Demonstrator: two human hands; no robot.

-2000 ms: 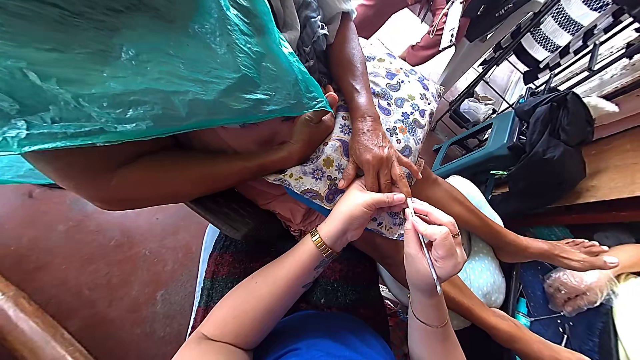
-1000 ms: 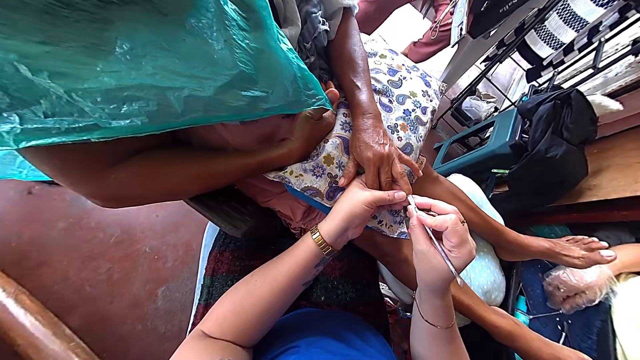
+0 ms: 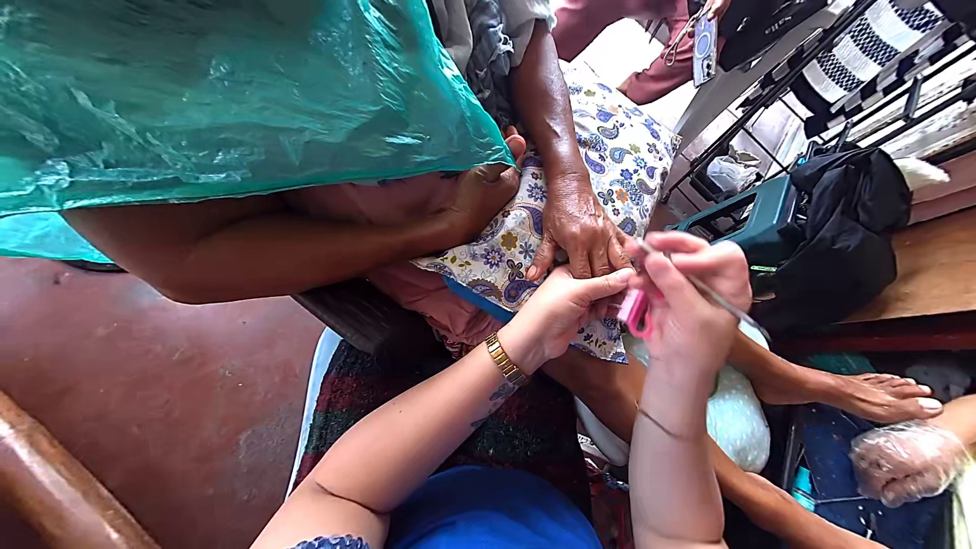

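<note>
Another person's hand (image 3: pixel 578 221) rests palm down on a paisley-and-flower patterned cushion (image 3: pixel 637 145). My left hand (image 3: pixel 560 309), with a gold watch band at its wrist, holds that hand's fingers near their tips. Right beside it, my right hand (image 3: pixel 686 293) holds a thin metal tool (image 3: pixel 720 297) slanting across its fingers; the tool's type is not clear. A pink object (image 3: pixel 637 311) shows between my two hands, partly hidden by my right hand. The tool's upper end is close to the person's fingertips, and the exact contact is blurred.
A green plastic sheet (image 3: pixel 252 99) covers the person's upper body. At right are a black bag (image 3: pixel 850 221), a teal plastic container (image 3: pixel 751 221) and a black rack (image 3: pixel 762 99). Bare feet, one wrapped in clear plastic (image 3: pixel 907 461), lie lower right. A wooden rail (image 3: pixel 53 480) is lower left.
My right hand has moved up against the person's fingertips, and its fingers have shifted on the metal tool. The pink object now shows between my hands. My left hand keeps its hold.
</note>
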